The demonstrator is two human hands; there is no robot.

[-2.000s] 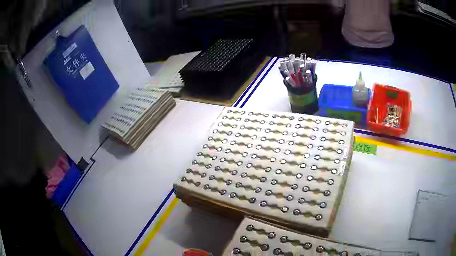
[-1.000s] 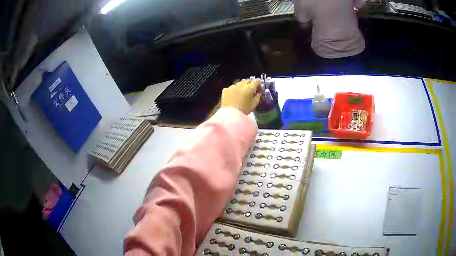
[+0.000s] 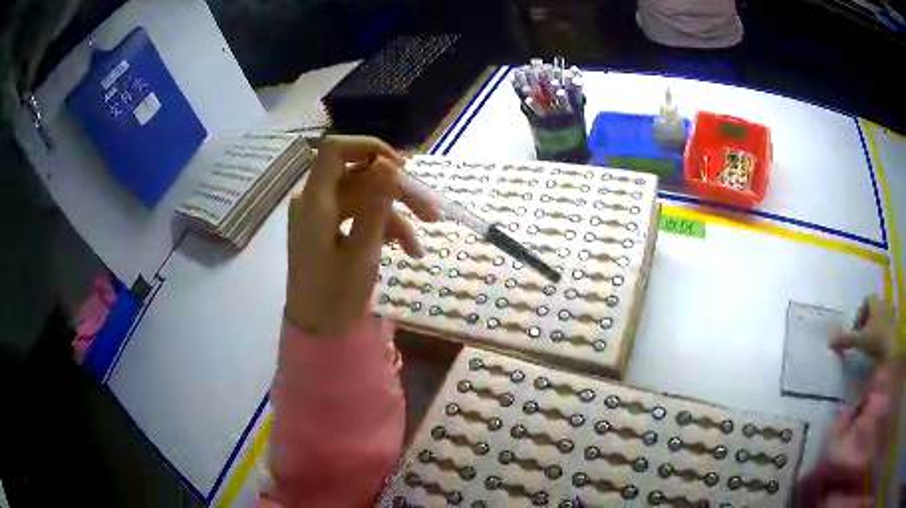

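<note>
My left hand (image 3: 343, 228) is raised over the left part of the tray stack and holds a slim pen (image 3: 467, 218) with a clear barrel and dark end, which points down to the right. My right hand (image 3: 872, 332), blurred at the right edge, is over the right side of a small record slip (image 3: 810, 357) lying on the table. Its fingers look apart. A white-faced parts tray (image 3: 621, 437) with rows of paired round metal parts lies nearest, cut off below. Behind it is the tray stack (image 3: 596, 268), its top board filled likewise.
A pen cup (image 3: 556, 124), a blue bin (image 3: 631, 149) with a white bottle (image 3: 670, 124), and a red bin (image 3: 728, 159) stand at the back. Another tray stack (image 3: 248, 179), a black tray stack (image 3: 392, 79) and a blue folder (image 3: 139, 114) are left. A person's pink clothing shows behind.
My left hand was at the pen cup; it has come back toward me and now holds the pen. My right hand has come into view at the slip. The camera view has shifted.
</note>
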